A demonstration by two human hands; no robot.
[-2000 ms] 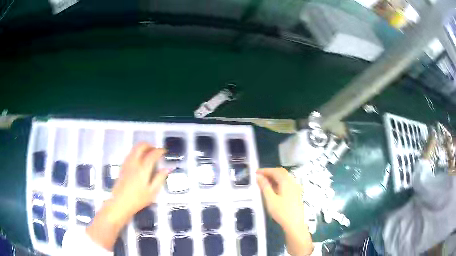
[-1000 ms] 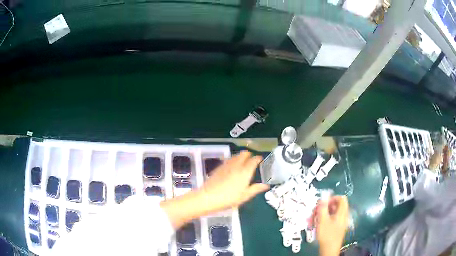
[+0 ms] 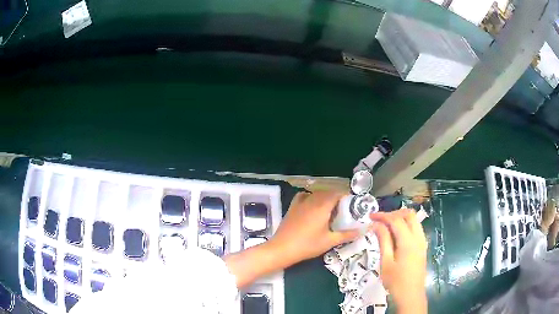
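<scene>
A whitish dispenser bottle (image 3: 350, 216) with a round metal top stands beside the strap pile; a round shiny lid is raised behind its top. My left hand (image 3: 309, 228) is wrapped around the bottle's left side. My right hand (image 3: 401, 248) has its fingertips together at the right edge of the bottle top; whether they hold a small piece is hidden. White strap pieces (image 3: 357, 279) lie in a loose pile below the bottle. The white blister tray (image 3: 144, 199) on the left holds dark square watch bodies; several back-row pockets are empty. My left sleeve covers part of it.
A fitted watch (image 3: 371, 156) lies on the green belt behind the bottle. A pale post (image 3: 466, 101) slants up to the right. A grey-white block (image 3: 429, 52) and a white slip (image 3: 76, 19) lie beyond. At far right are another tray (image 3: 495, 211) and a person's hand and sleeve.
The fitted watch has shifted right along the belt. My left hand has moved from over the tray to the bottle. My right hand went to the strap pile, then up to the bottle top.
</scene>
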